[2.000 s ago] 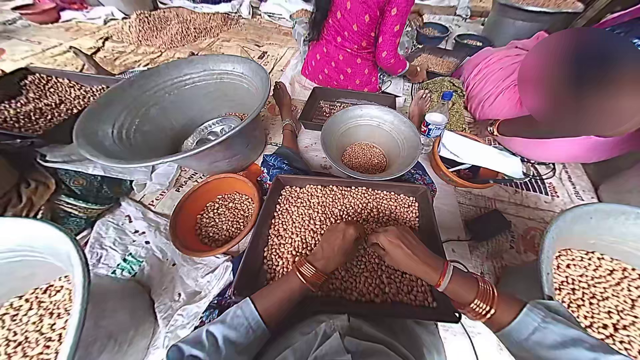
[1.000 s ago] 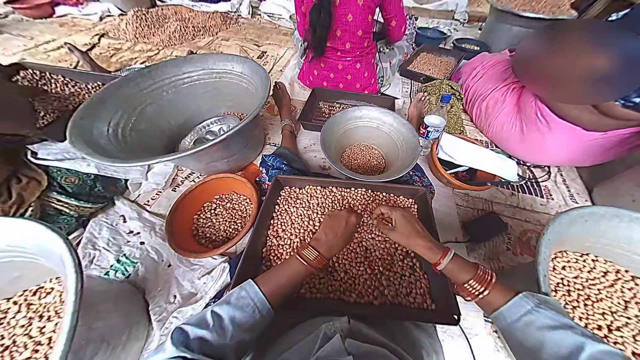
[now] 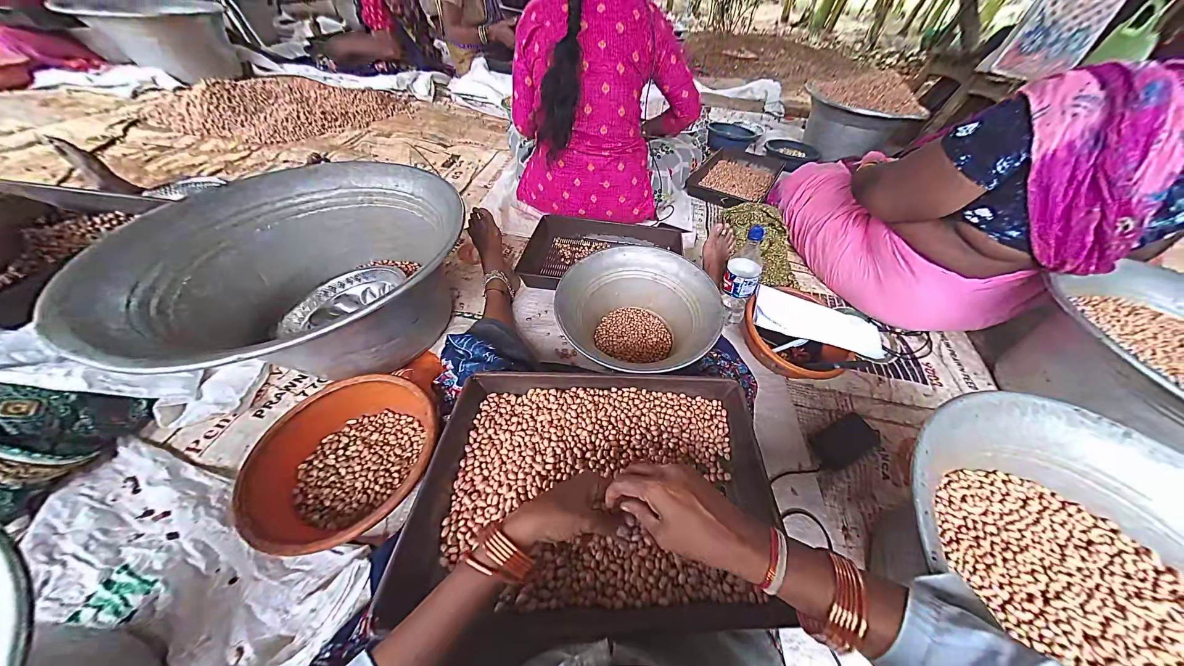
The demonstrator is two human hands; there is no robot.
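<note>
A dark rectangular tray point(image 3: 763, 518) full of small brown nuts or seeds point(image 3: 592, 416) rests in front of me. My left hand point(image 3: 566, 507) and my right hand point(image 3: 668, 511) meet low over the middle of the nuts, fingertips close together. Fingers are bent inward, and whatever may be between them is hidden. An orange bowl point(image 3: 264, 472) with more nuts stands beside the tray's left edge. Just beyond the far edge is a metal bowl point(image 3: 578, 287) holding a small heap of the same nuts.
A large metal basin point(image 3: 185, 268) stands at left, and another basin point(image 3: 943, 444) of nuts at right. A plastic bottle point(image 3: 743, 268) and an orange tub point(image 3: 782, 361) sit beyond the tray. A black adapter point(image 3: 844, 441) with a cable lies on the right. Two people sit ahead.
My hands were apart over the tray one second ago and are now together. The person at the right has shifted posture. The view has tilted upward.
</note>
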